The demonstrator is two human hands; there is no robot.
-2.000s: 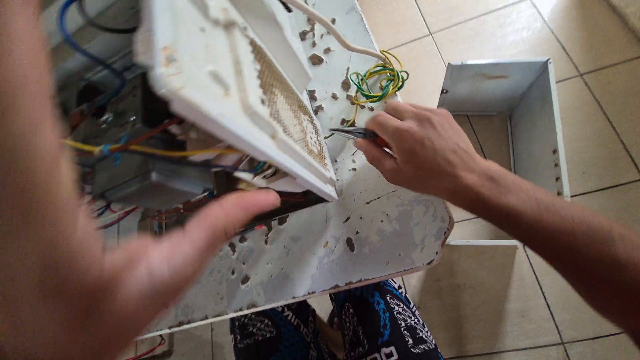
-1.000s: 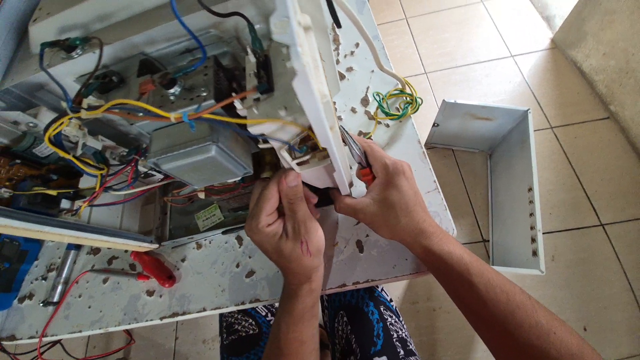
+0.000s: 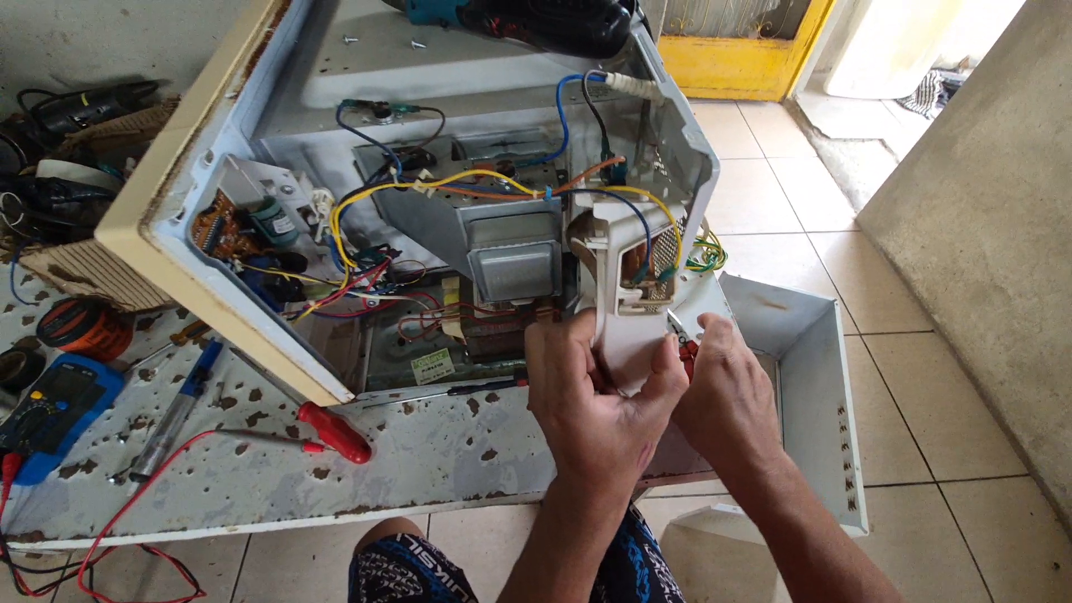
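Note:
An opened microwave oven [image 3: 184,151] lies on a worn, chipped table, its wiring, transformer [image 3: 507,335] and circuit board [image 3: 216,230] exposed. My left hand [image 3: 586,394] grips the lower end of a white plastic fan housing [image 3: 632,335] at the oven's right rear corner. Yellow and blue wires run to the terminals inside this housing. Beside it, my right hand [image 3: 733,394] holds pliers with red handles [image 3: 688,356], the metal jaws against the housing's right edge; the fingers partly hide the tool. A dark-shafted screwdriver [image 3: 469,389] lies along the oven's lower edge, its end near my left hand.
A red-handled screwdriver [image 3: 335,433], a blue multimeter [image 3: 63,410] with red and black leads, and a solder spool [image 3: 84,327] lie at left. A power drill [image 3: 536,21] rests on the oven. The metal cover [image 3: 812,402] stands on the tiled floor at right, near a green-yellow wire coil [image 3: 706,251].
My left hand has come down from close to the camera onto the white housing, gripping it. The housing now stands more upright in view. The view has shifted widely, showing more of the oven.

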